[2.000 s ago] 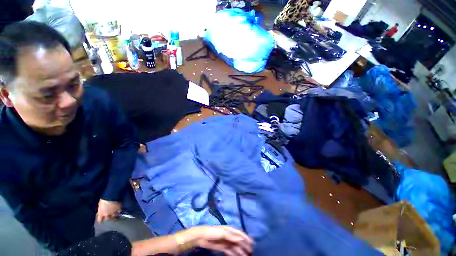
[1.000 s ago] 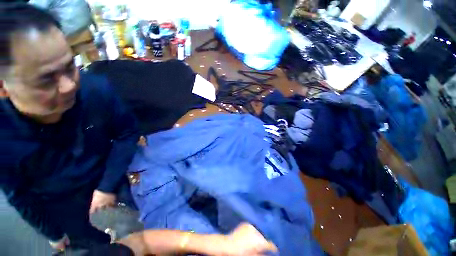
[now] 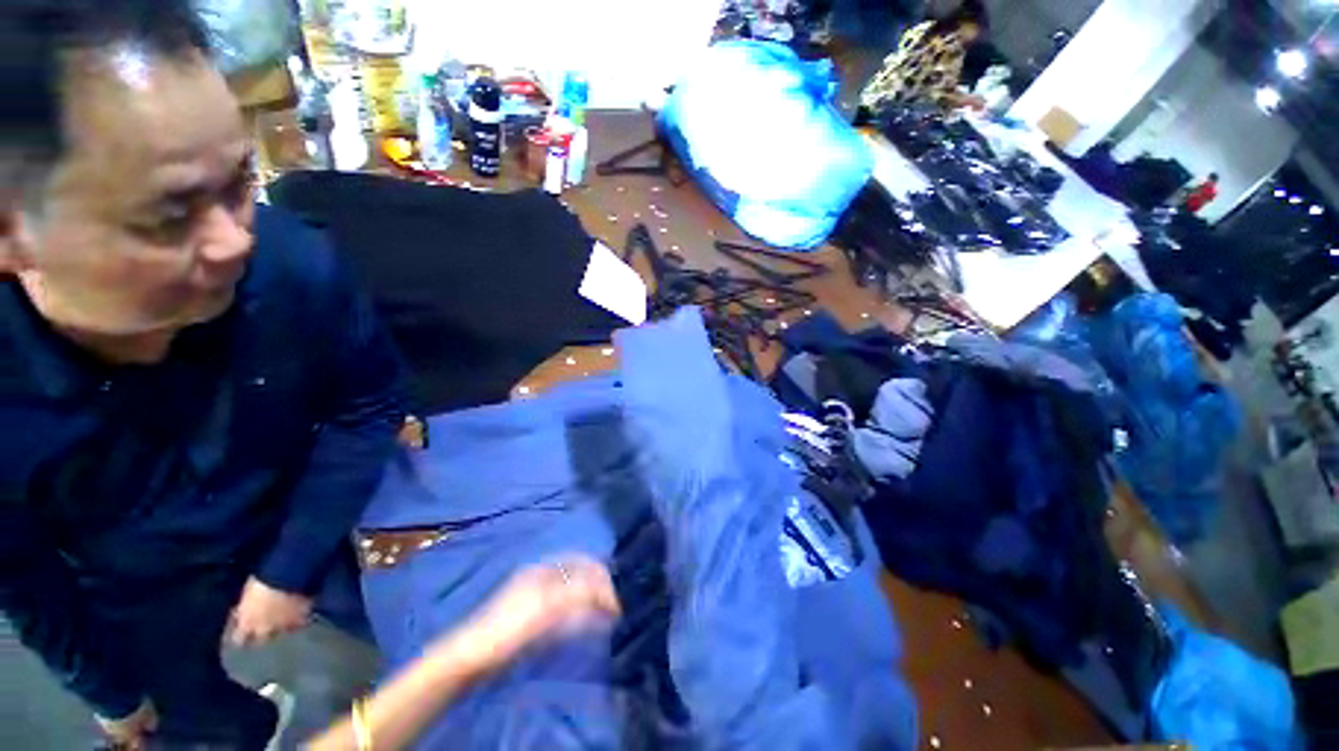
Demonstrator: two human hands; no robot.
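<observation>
Mid-blue suit jackets (image 3: 507, 458) lie spread on the table in front of me. A long blue piece, perhaps a sleeve or front, (image 3: 702, 484) runs upright through the middle, blurred, with a dark strip along its left side. My left hand (image 3: 565, 594) comes in from the bottom left, with a gold band at the wrist. It is blurred, and its fingers are at the dark strip's left edge; whether they grip cloth cannot be told. My right hand is not in view.
A person in dark clothes (image 3: 162, 484) stands close at the left. A black garment pile (image 3: 441, 279) with white paper, tangled hangers (image 3: 720, 286) and bottles (image 3: 485, 129) lie beyond. A dark clothes heap (image 3: 999, 470) and blue plastic bag (image 3: 1219, 690) are at the right.
My left hand has moved up and left over the jackets. The blue cloth has shifted, with a long piece now reaching towards the hangers. The cardboard box has nearly left the view.
</observation>
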